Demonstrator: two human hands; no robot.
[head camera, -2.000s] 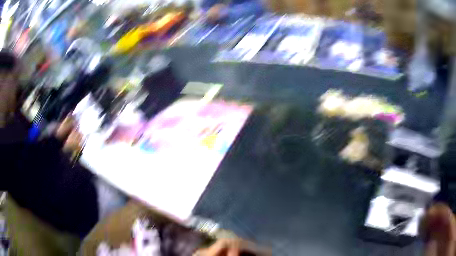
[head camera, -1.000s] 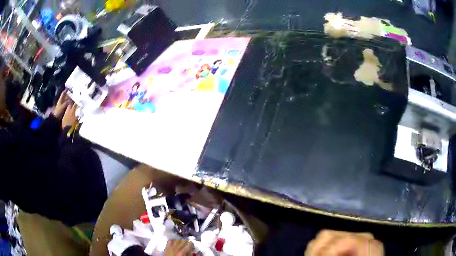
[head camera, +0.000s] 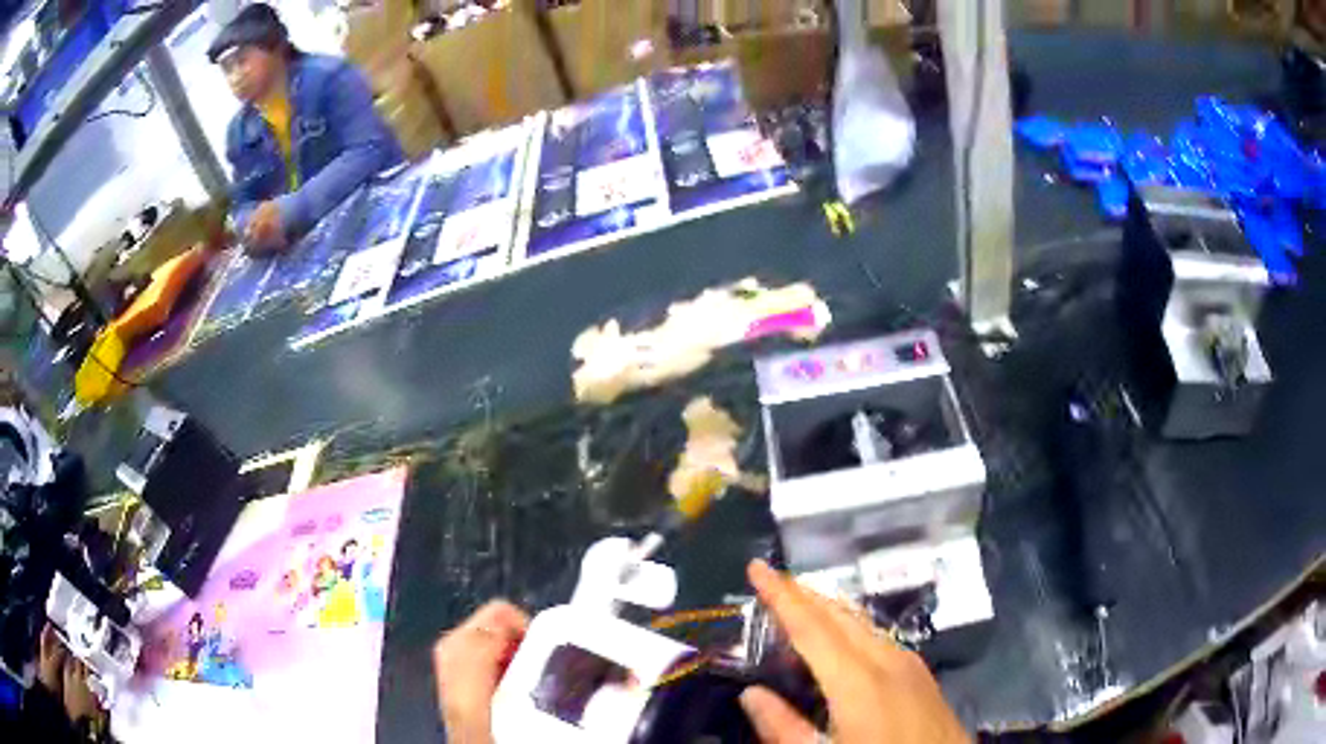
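A white plastic toy housing (head camera: 589, 661) with a rounded limb at its top and a dark rectangular opening is low in the middle of the view. My left hand (head camera: 477, 672) grips its left side. My right hand (head camera: 865, 669) is at its right, with the thumb on a dark rounded black part (head camera: 710, 709) and the index finger stretched up. Thin orange-yellow wires (head camera: 698, 618) run from the housing toward a small light part beside the right fingers. The lower edge cuts off the housing, the black part and both hands.
A screw feeder (head camera: 873, 494) stands just beyond my right hand, another (head camera: 1207, 320) farther right. A metal post (head camera: 982, 175) rises behind. A pink princess sheet (head camera: 313, 596) lies left, blue printed sheets (head camera: 589, 182) across, blue pieces (head camera: 1214, 160) far right. A person (head camera: 313, 124) sits opposite.
The view has swung right and up from the carton and pink sheet to the feeders. Both hands now show at the white housing; a second ago one blurred hand was at the lower edge.
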